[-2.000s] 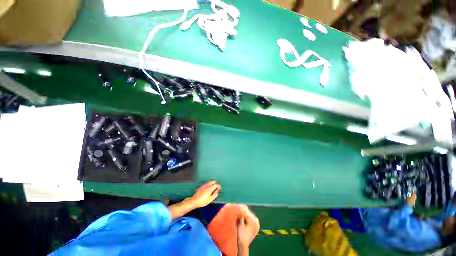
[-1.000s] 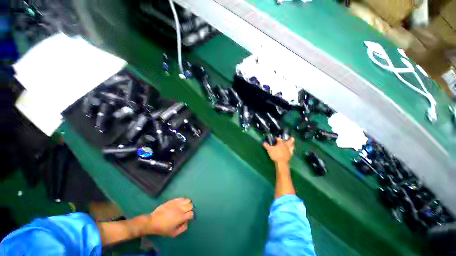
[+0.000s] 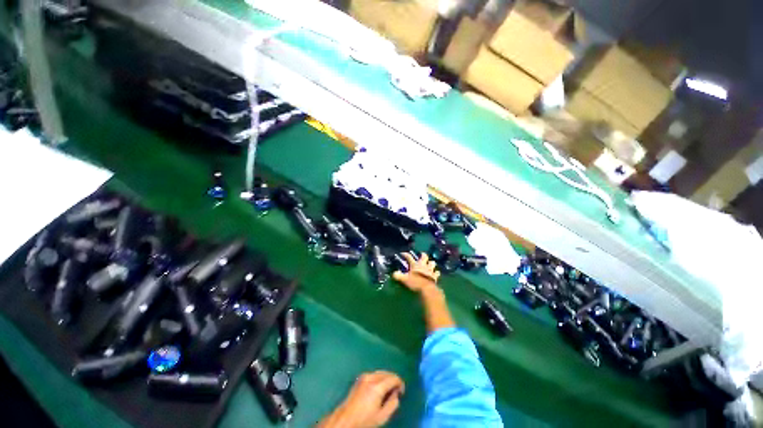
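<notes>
Black cylindrical units lie heaped in a black tray (image 3: 219, 410) at the left; one shows a round blue end. A few more units (image 3: 293, 338) lie on the green bench just right of the tray. My right hand (image 3: 418, 273) reaches forward to loose black units (image 3: 340, 254) under the raised shelf, fingers spread, its fingertips at a unit; no firm hold shows. My left hand (image 3: 374, 399) is low at the bench's near side, fingers curled and partly cut off by the bottom edge; whether it holds anything is hidden.
The raised shelf (image 3: 368, 92) crosses above the units, with white cables (image 3: 569, 171) on it. Under it are stacked black trays (image 3: 217, 109), a black container with white material (image 3: 381, 188) and another heap of units (image 3: 594, 305). White sheets (image 3: 42, 192) lie left; cartons (image 3: 519, 54) stand behind.
The view has shifted. Loose units now lie beside the tray where bare bench showed a second ago. My right hand is still at the units under the shelf, its fingers more spread.
</notes>
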